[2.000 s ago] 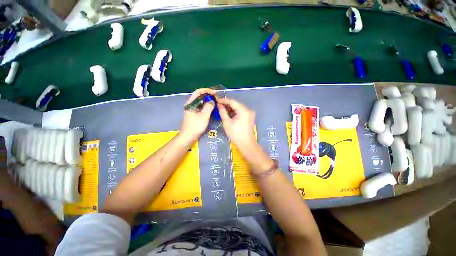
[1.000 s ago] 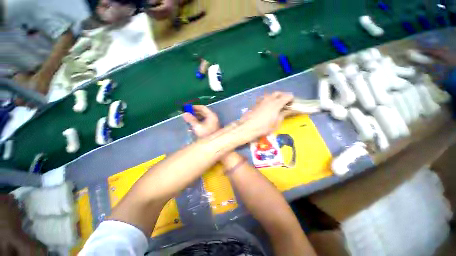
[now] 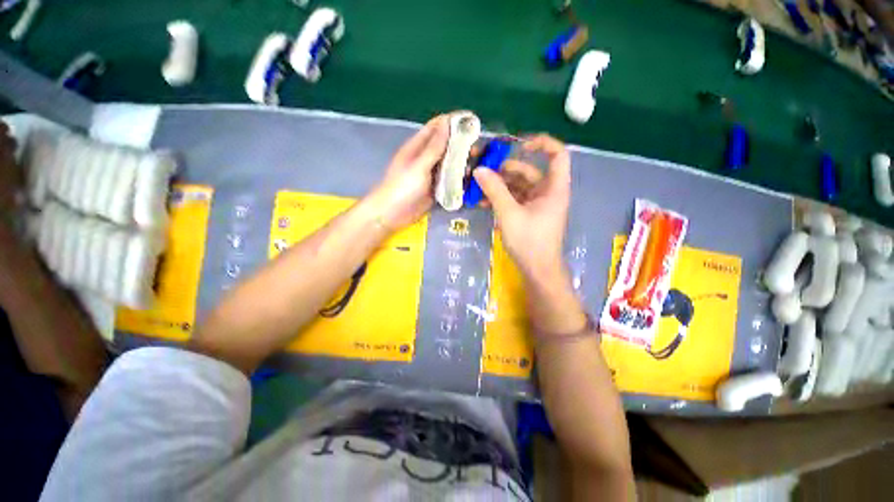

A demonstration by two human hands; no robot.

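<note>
My left hand (image 3: 417,175) holds a white housing shell (image 3: 457,162) upright, its hollow side showing, above the far edge of the printed cardboard sheet (image 3: 372,142). My right hand (image 3: 529,191) holds a blue battery cell (image 3: 487,173) between thumb and fingers, just right of the shell. The battery is close to the shell's right side; whether they touch I cannot tell. A thin dark wire or board piece shows at the battery's top, near my right fingertips, too small to make out.
A green conveyor (image 3: 412,59) beyond the sheet carries shells, filled housings and blue batteries. Stacked white shells (image 3: 98,211) stand left. Loose shells (image 3: 833,294) lie right, with one shell (image 3: 749,390) near the front edge. A red-and-white snack packet (image 3: 642,275) lies right of centre. A person's arm (image 3: 44,284) shows far left.
One second ago my left hand reached across to the right, by the shells; now it is back at the middle with a shell. My right hand has brought the battery beside it. The view has turned.
</note>
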